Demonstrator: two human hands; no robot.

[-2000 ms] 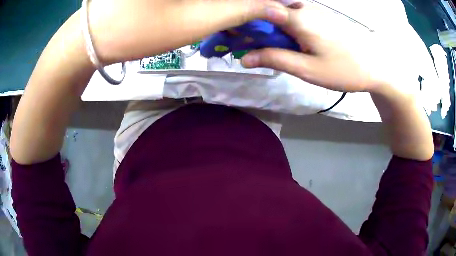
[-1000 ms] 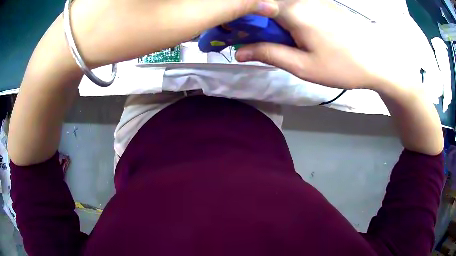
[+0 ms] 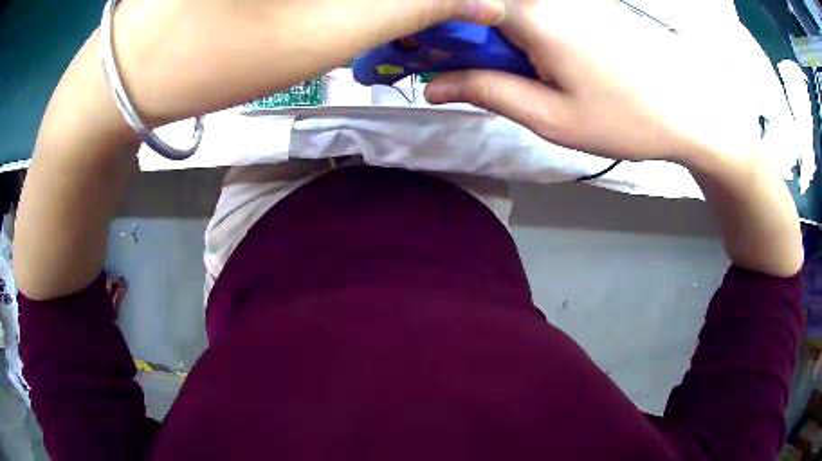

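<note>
The blue hot glue gun [image 3: 442,54] is at the top centre, over the white housing [image 3: 347,111]. My right hand [image 3: 577,90] is closed around the glue gun, its thumb below the blue body. My left hand [image 3: 478,11] reaches across from the left at the top edge; it is mostly cut off, and what its fingers do is hidden. A green circuit board [image 3: 302,94] shows at the housing's left part, under my left forearm. A thin dark wire [image 3: 412,88] shows below the glue gun.
White cloth [image 3: 406,144] covers the bench's near edge. A black cord [image 3: 599,171] crosses it at the right. A white crumpled pile [image 3: 793,117] lies at the right edge, on the dark green bench top [image 3: 45,72]. Grey floor shows below.
The glue gun and the housing sit slightly higher in the picture. My left forearm with its bracelet has shifted left and up. My right hand still holds the gun.
</note>
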